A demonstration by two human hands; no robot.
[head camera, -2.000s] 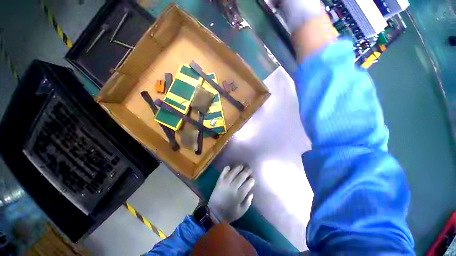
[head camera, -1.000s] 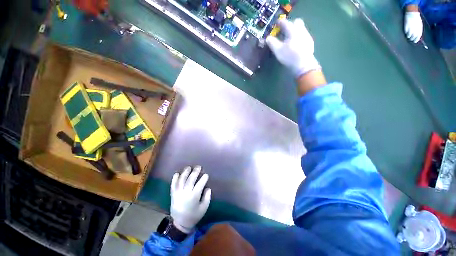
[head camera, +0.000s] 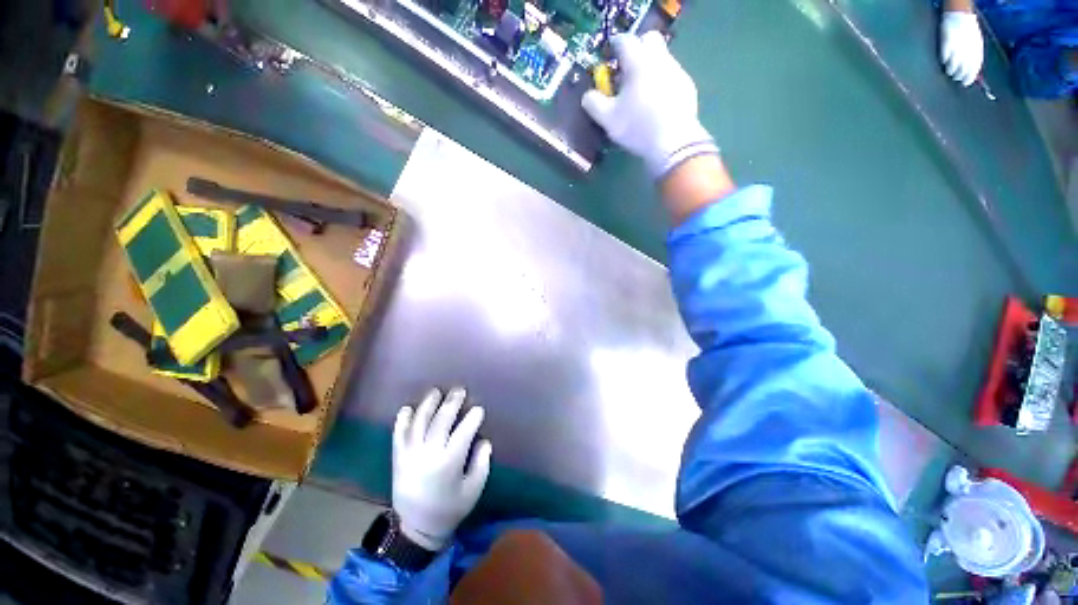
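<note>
The power module (head camera: pixel 520 53), a green board in a dark metal tray, lies at the top of the view, cut off by the upper edge. My right hand (head camera: pixel 650 104), in a white glove, is at the module's near right corner, beside a small yellow part. Its fingertips touch or cover that corner; whether they grip it cannot be told. My left hand (head camera: pixel 435 463), in a white glove with a dark watch at the wrist, rests with fingers apart and empty at the near edge of the shiny metal sheet (head camera: pixel 508 290).
An open cardboard box (head camera: pixel 112 396) at left holds yellow-green striped pads (head camera: pixel 177 278), brown-grey blocks and dark strips. A black bin (head camera: pixel 118 473) is below it. At right are a red bin (head camera: pixel 999 366) and a desk fan (head camera: pixel 987 532). Another person's gloved hand (head camera: pixel 962 47) shows top right.
The view has swung right since the first frame. My right hand has come from the module's far side to its near right corner, lately shifting slightly along it. My left hand stays flat.
</note>
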